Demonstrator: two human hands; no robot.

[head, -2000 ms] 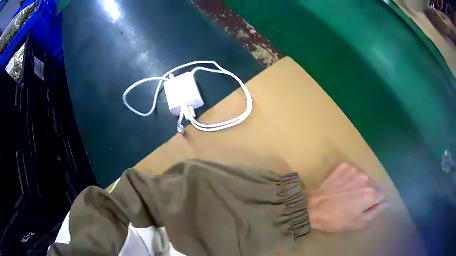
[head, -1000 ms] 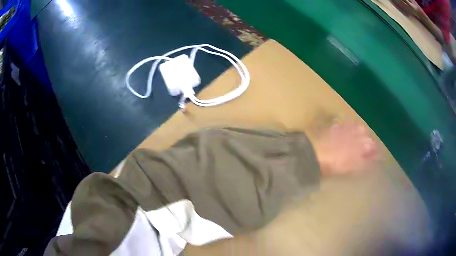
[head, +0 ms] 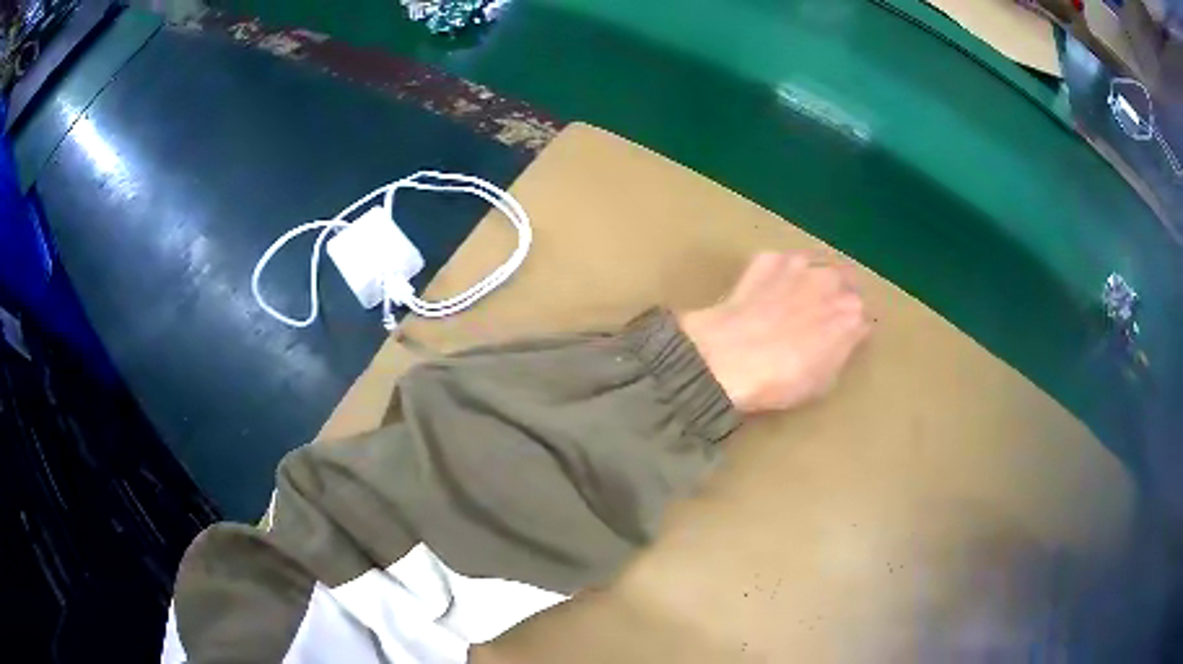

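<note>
My left hand (head: pixel 788 331) is bare and rests palm down on the tan cardboard sheet (head: pixel 610 195), near its far edge. Its fingers are curled under, and whether anything is inside them is hidden. An olive sleeve with a gathered cuff runs to it from the lower left. A white adapter (head: pixel 375 254) with a looped white cord lies left of my hand, across the cardboard's left edge. My right hand is not in view.
The shiny green conveyor belt (head: pixel 727 130) runs beyond the cardboard. A small silvery-green cluster (head: pixel 449 11) lies on it at the top, another (head: pixel 1120 301) at the right. A dark green table (head: pixel 195 247) is at left. The lower right is blurred.
The view has shifted, so the adapter, cardboard and my left hand appear further left. My left hand stays on the cardboard and shows sharper. The cluster at the top has come into view.
</note>
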